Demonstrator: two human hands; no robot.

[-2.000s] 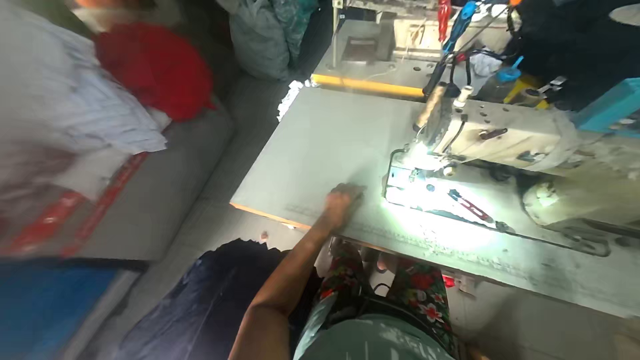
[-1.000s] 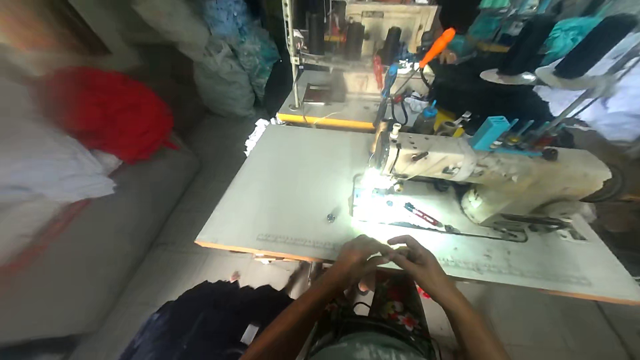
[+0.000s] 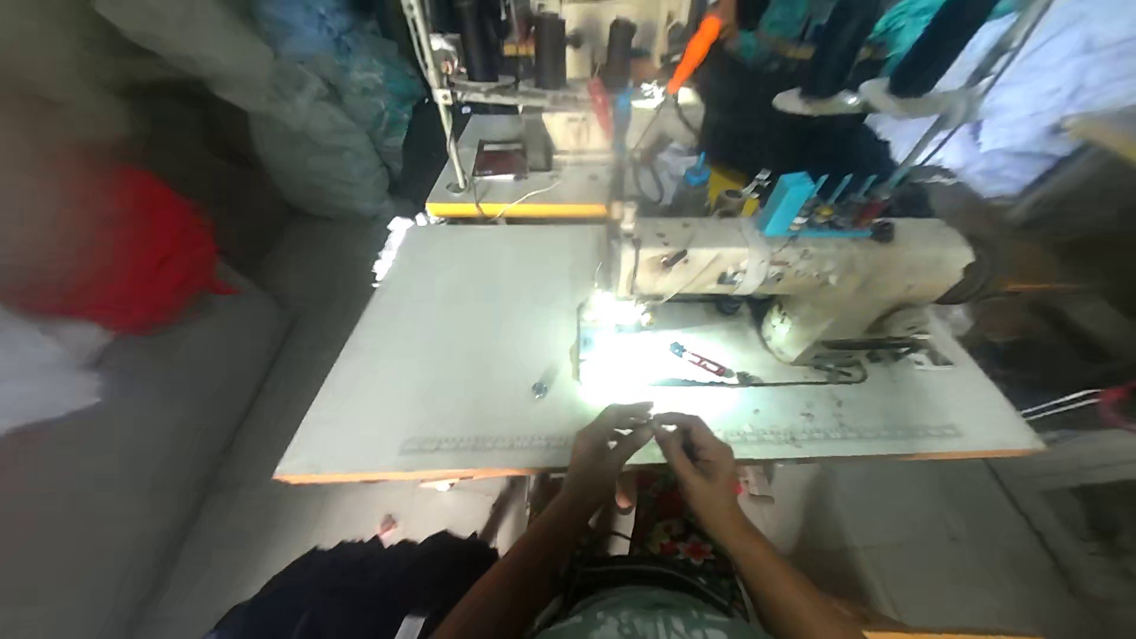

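My left hand and my right hand meet fingertip to fingertip over the front edge of the sewing table. Something tiny seems pinched between them, too small to name. Just beyond is the brightly lit needle area of an industrial sewing machine. A red thread snipper or small cutter lies on the machine bed. To the left of my hands, a small metal part, perhaps a bobbin or its case, rests on the tabletop.
Behind stands a second table with a yellow edge and thread cones. A turquoise holder sits on the machine. Red cloth lies at left, dark cloth below the table. An orange-handled tool hangs above.
Two seconds ago only my left hand showed, on the tabletop; my right hand has since come into view and the two have met. The small metal part shows on the table where that hand was.
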